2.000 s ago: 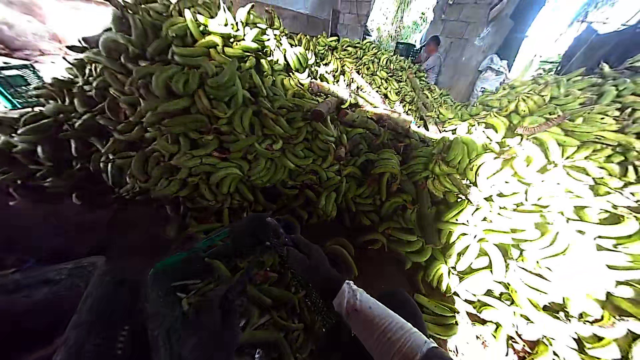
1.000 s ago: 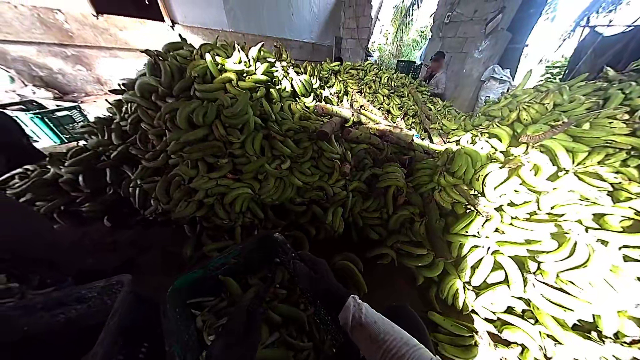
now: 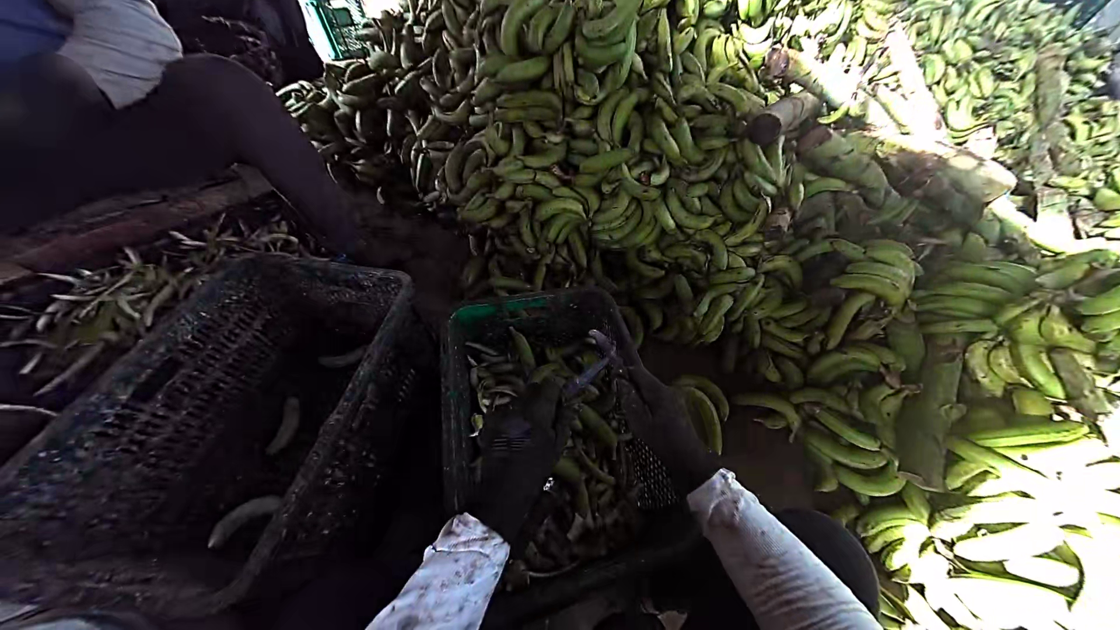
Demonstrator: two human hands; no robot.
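Observation:
A dark plastic crate (image 3: 531,302) with a green patch on its rim holds small green bananas or plantains (image 3: 598,429) and scraps. Over its middle is my left hand (image 3: 523,433), dark or gloved, its fingers bent near a thin elongated object (image 3: 588,376) that looks like a blade or peel. My right hand (image 3: 652,407) is at the crate's right side, its fingers close to the upper end of that object. Shadow hides what either hand grips. Light sleeves cover both forearms. Right of my right hand lies a small green bunch (image 3: 703,411).
A larger dark crate (image 3: 346,420) with a few single fruits stands on the left. Behind it are scraps (image 3: 131,297), a wooden beam (image 3: 140,219) and a seated person's leg (image 3: 254,131). A big heap of green bunches (image 3: 604,175) rises ahead, with cut stalks (image 3: 783,118) on it.
The view has tipped down and turned left, bringing the large left crate and the other person's leg into fuller sight. My left hand and its light sleeve now show clearly over the crate.

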